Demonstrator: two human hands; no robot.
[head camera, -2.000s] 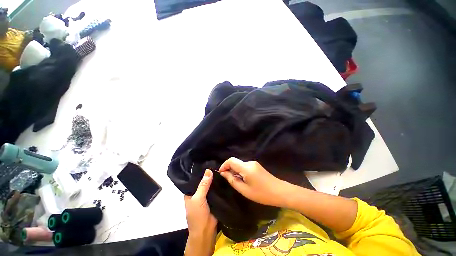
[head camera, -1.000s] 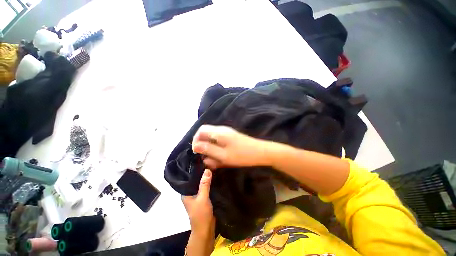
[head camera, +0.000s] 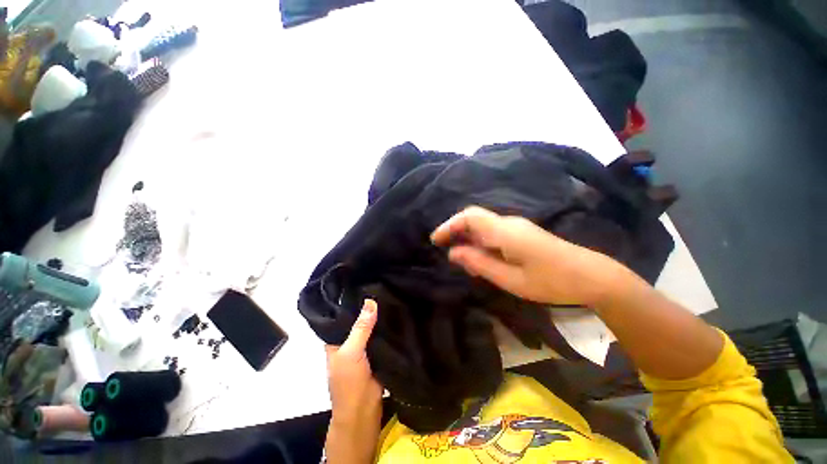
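A black garment (head camera: 508, 181) lies bunched at the table's near edge and hangs over my lap. My left hand (head camera: 355, 362) grips its near left part, the thumb on top and the fingers hidden under the cloth. My right hand (head camera: 508, 254) is raised over the middle of the garment, its fingers bent and thumb near them. A needle or thread at its fingertips is too small to make out.
Left of the garment lie a phone (head camera: 247, 329), small black pieces (head camera: 190, 324), a silvery speckled heap (head camera: 141, 236), black thread cones (head camera: 145, 388), a pink cone (head camera: 62, 418) and a blue-green bottle (head camera: 50, 279). A black crate (head camera: 778, 376) stands at the right.
My right hand has moved from beside my left thumb up and to the right, away from it. My left hand still holds the cloth in about the same place.
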